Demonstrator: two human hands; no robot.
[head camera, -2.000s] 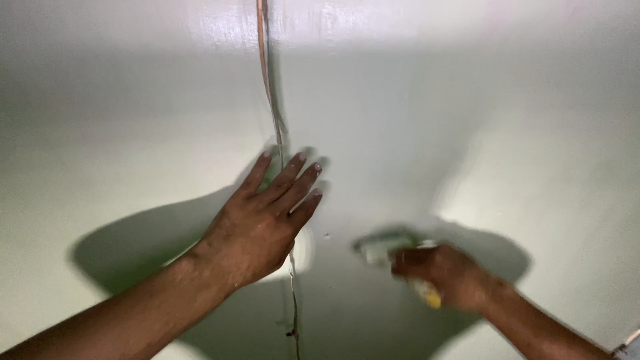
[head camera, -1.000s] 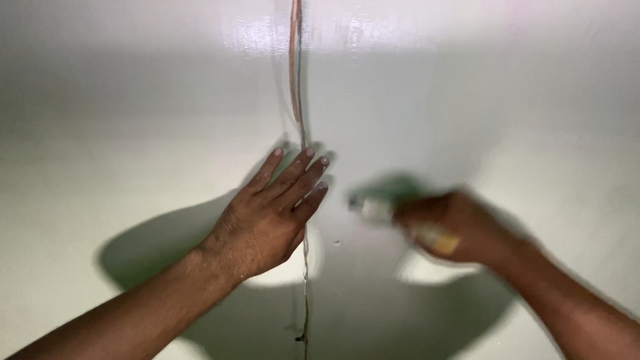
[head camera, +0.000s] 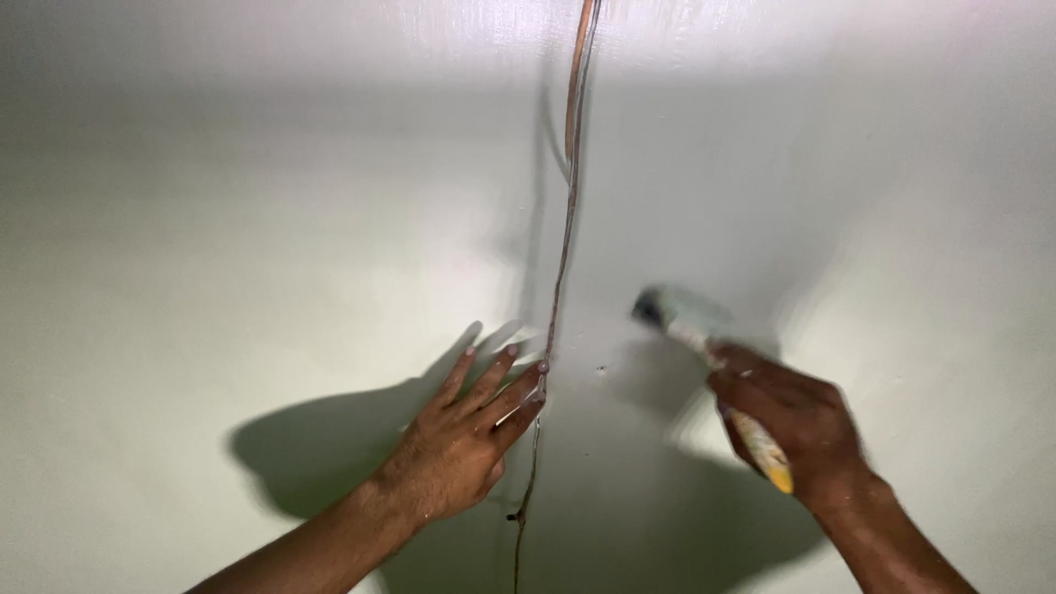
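A thin cable (head camera: 563, 256) runs from top to bottom over a pale painted wall (head camera: 346, 231). My left hand (head camera: 466, 437) lies against the wall left of the cable, fingers spread, with its fingertips touching the cable. In my right hand (head camera: 788, 412), at the right, is a paintbrush (head camera: 763, 452) with a paint-smeared handle and a yellow end. Its dark, blurred head points up and left, toward the wall right of the cable; whether the bristles touch the wall I cannot tell. A brown strand (head camera: 577, 82) runs beside the cable near the top.
A small dark knot or joint (head camera: 517, 517) sits on the cable low down. Right of the cable, a small mark (head camera: 601, 369) shows on the wall. Shadows of both hands and arms fall across the wall, and its upper part is glossy.
My left hand has shifted down along the cable and now sits lower on it. The brush in my right hand has swung, its head now tilted up and left. The view has shifted somewhat.
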